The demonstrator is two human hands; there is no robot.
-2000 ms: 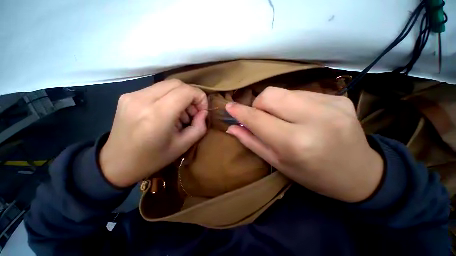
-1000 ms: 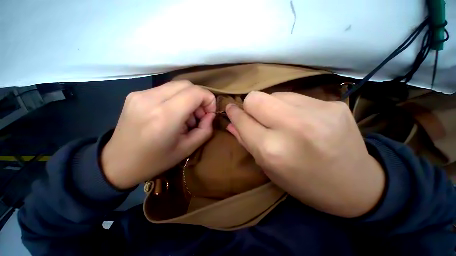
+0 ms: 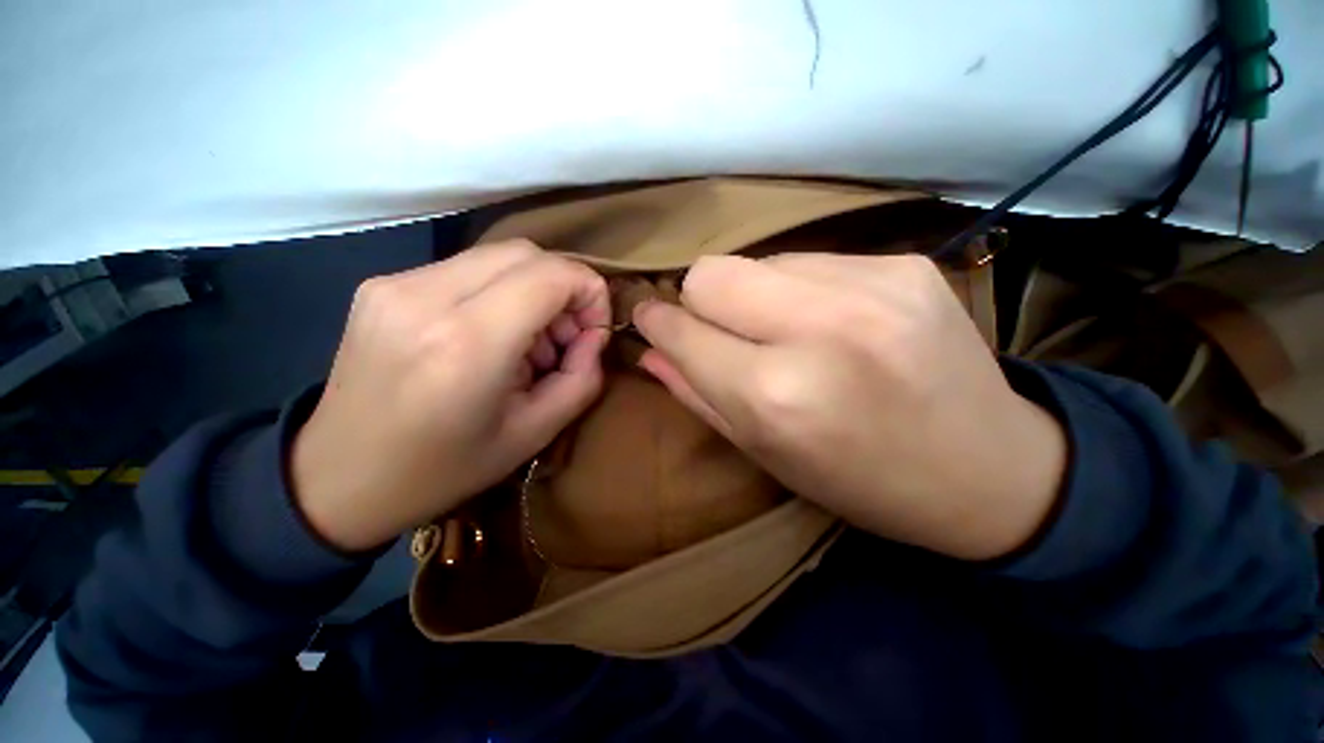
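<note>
The tan-brown bag body point(image 3: 624, 617) lies open in my lap against the table edge, its brown lining point(image 3: 654, 479) showing. My left hand point(image 3: 458, 385) pinches a fine thread point(image 3: 620, 327) between thumb and fingers over the bag's mouth. My right hand point(image 3: 871, 392) has thumb and forefinger together at the thread's other end, close to my left fingertips. Whether a small tool is inside my right hand is hidden. A thin gold zipper point(image 3: 532, 508) curves along the lining. A gold metal ring point(image 3: 424, 543) and ring tab point(image 3: 453, 543) are at the left rim.
The white-covered table point(image 3: 436, 116) runs across the top, with a dark thread end point(image 3: 813, 41) on it. A green-handled awl point(image 3: 1244, 58) with black cord point(image 3: 1089, 145) lies at the upper right. More brown bags point(image 3: 1249, 334) are at the right. A yellow floor line point(image 3: 58, 476) shows left.
Both hands stay over the bag's mouth, and my right fingertips have come closer to my left ones. The dark tool tip seen under my right fingers two seconds ago no longer shows.
</note>
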